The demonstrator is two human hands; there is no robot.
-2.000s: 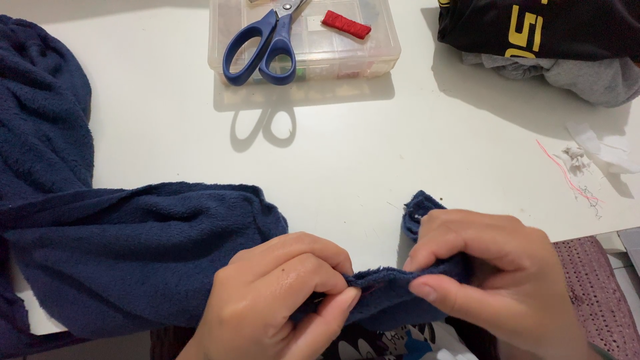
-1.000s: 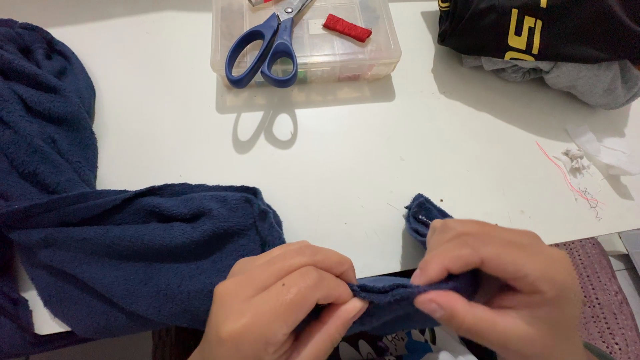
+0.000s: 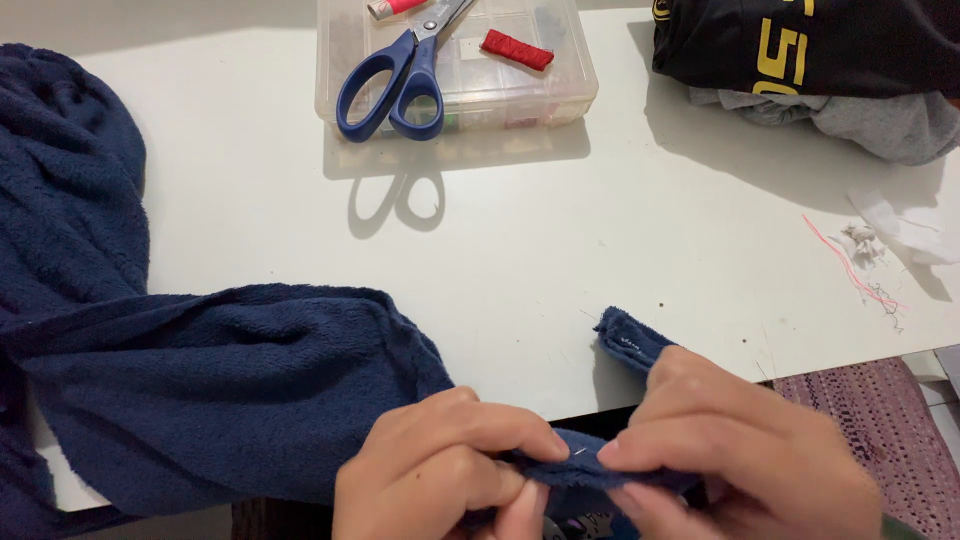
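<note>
My left hand (image 3: 450, 465) pinches the folded edge of a dark blue fleece cloth (image 3: 225, 390) between thumb and fingers, low in the view. A short distance to its right, my right hand (image 3: 735, 442) grips the same fold. A small light stitch or bit of metal (image 3: 579, 452) shows on the fleece between the two hands; which of these it is I cannot tell. Beyond my right hand the strip's end sticks up, with pale stitches (image 3: 630, 344) on it. The rest of the fleece spreads to the left over the table.
Blue-handled scissors (image 3: 420, 90) and a red thread bundle (image 3: 517, 50) lie on a clear plastic compartment box (image 3: 585, 90). Black and grey garments (image 3: 892, 124) are piled at the upper right. Thread scraps (image 3: 847, 259) and white scraps (image 3: 911, 229) lie at the right, above a purple woven fabric (image 3: 874, 435).
The fold between my hands has turned, and a small light mark now shows on it. Both hands stay on the fleece in nearly the same place.
</note>
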